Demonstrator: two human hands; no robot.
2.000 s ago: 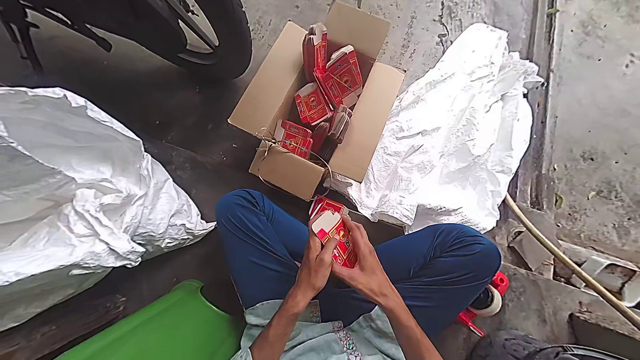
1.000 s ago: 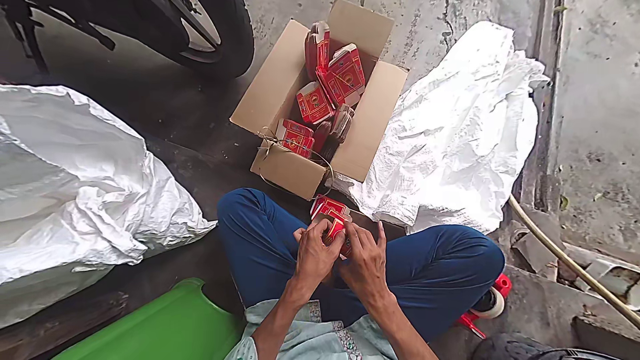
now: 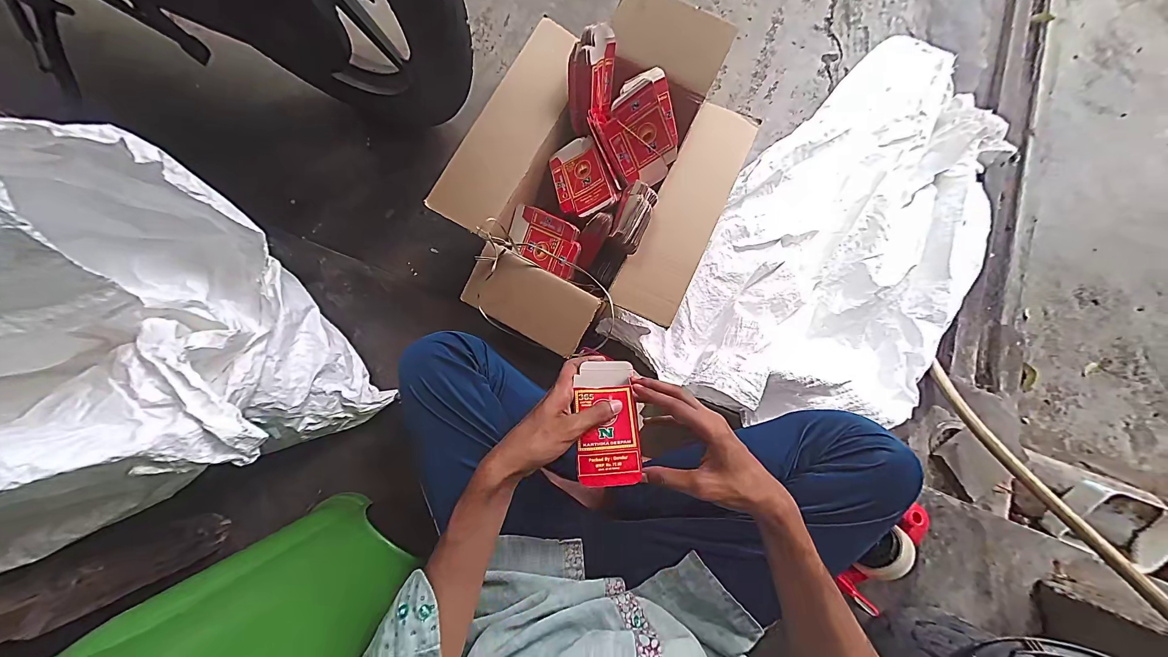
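Observation:
A red printed paperboard box (image 3: 610, 447) with a raised white end flap is upright above my lap. My left hand (image 3: 547, 424) grips it from the left, thumb across its front face. Beside its right edge is my right hand (image 3: 707, 447), fingers apart, with fingertips close to the box; whether they touch it I cannot tell. Just beyond my knees stands a cardboard carton (image 3: 698, 214) with its flaps spread. Inside lie several flattened red paperboard boxes (image 3: 584, 178), some in bundles.
White woven sacks lie on the left (image 3: 182, 310) and on the right (image 3: 830, 237). A motorcycle wheel (image 3: 438, 64) is at the upper left, a green plastic item (image 3: 265, 584) at the lower left. A tape dispenser (image 3: 894, 557) rests by my right knee, near a hose (image 3: 1031, 474).
One second ago both hands were together over red cartons at my lap. Now a single box shows its full front in my left hand, and my right hand has spread its fingers.

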